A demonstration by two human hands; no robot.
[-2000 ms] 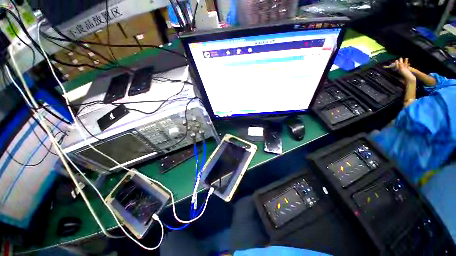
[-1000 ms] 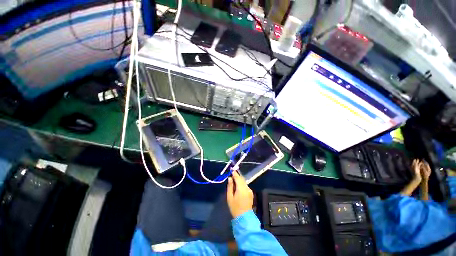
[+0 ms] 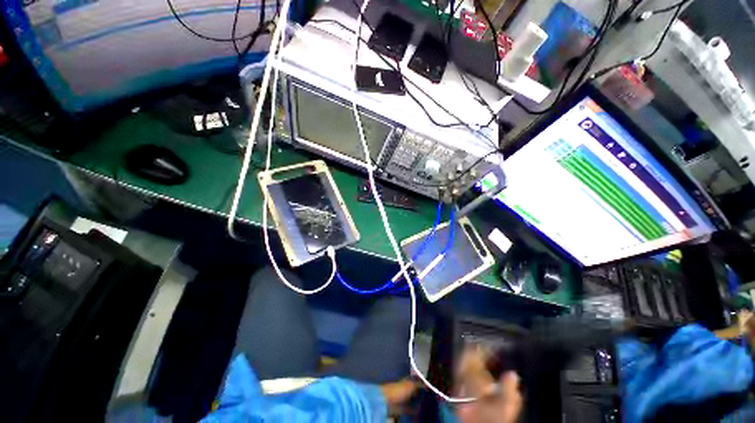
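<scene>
My right hand, blurred at the bottom edge, has the end of a white USB cable at its fingers. It is over the black component tray; a dark blurred shape lies just above it, too unclear to name. My left hand is small and dark at the end of its blue sleeve; its grip cannot be made out. The right coupler plate bears no phone. A black phone lies on the left coupler plate, a white cable plugged in at its lower edge.
Blue RF cables run from the tester to the plates. Two monitors flank it. Mice lie on the green mat. Black trays stand at left. Another person's blue sleeve is at right.
The phone is gone from the right plate. My right hand has moved from that plate to the lower right, drawing the white cable along. Green bars now show on the right monitor. The view has shifted.
</scene>
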